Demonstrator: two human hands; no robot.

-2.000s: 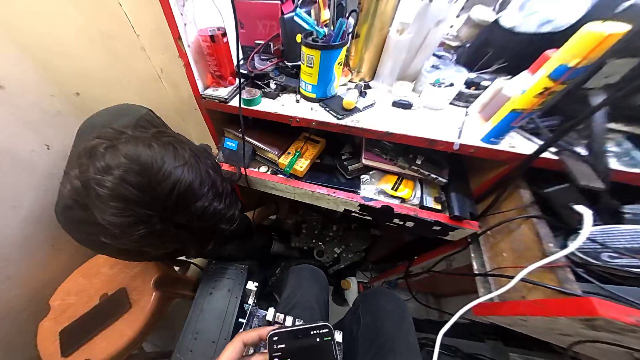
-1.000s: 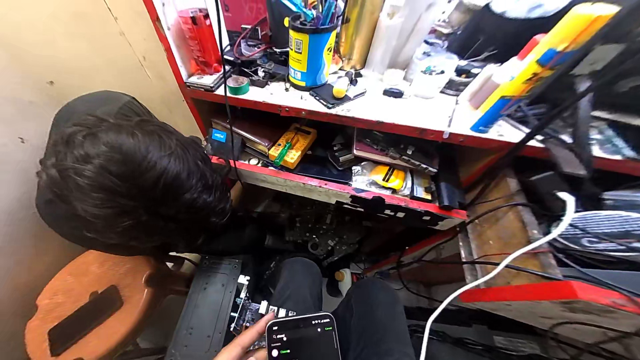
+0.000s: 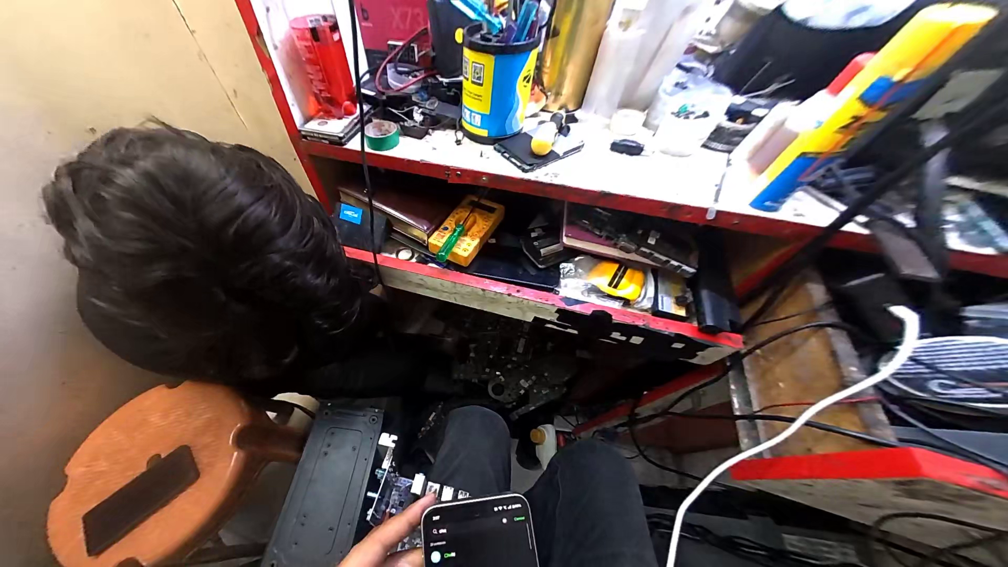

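At the bottom edge, my left hand (image 3: 390, 539) holds a smartphone (image 3: 480, 535) with its dark screen lit and facing up. Its fingers lie along the phone's left side. My right hand does not show. Just beyond the phone, a circuit board (image 3: 394, 496) with white connectors lies beside my knee, next to a black metal case (image 3: 327, 480). My knees in dark trousers (image 3: 587, 504) are behind and to the right of the phone.
A person (image 3: 205, 260) leans in at the left above an orange-brown stool (image 3: 189, 433) bearing a dark phone-shaped object (image 3: 142, 500). Ahead, a red-edged shelf (image 3: 551, 303) holds a yellow multimeter (image 3: 467, 230) and a green-handled screwdriver (image 3: 451, 242). A white cable (image 3: 795, 425) hangs at right.
The phone's screen content has changed since the first frame. The view has shifted slightly.
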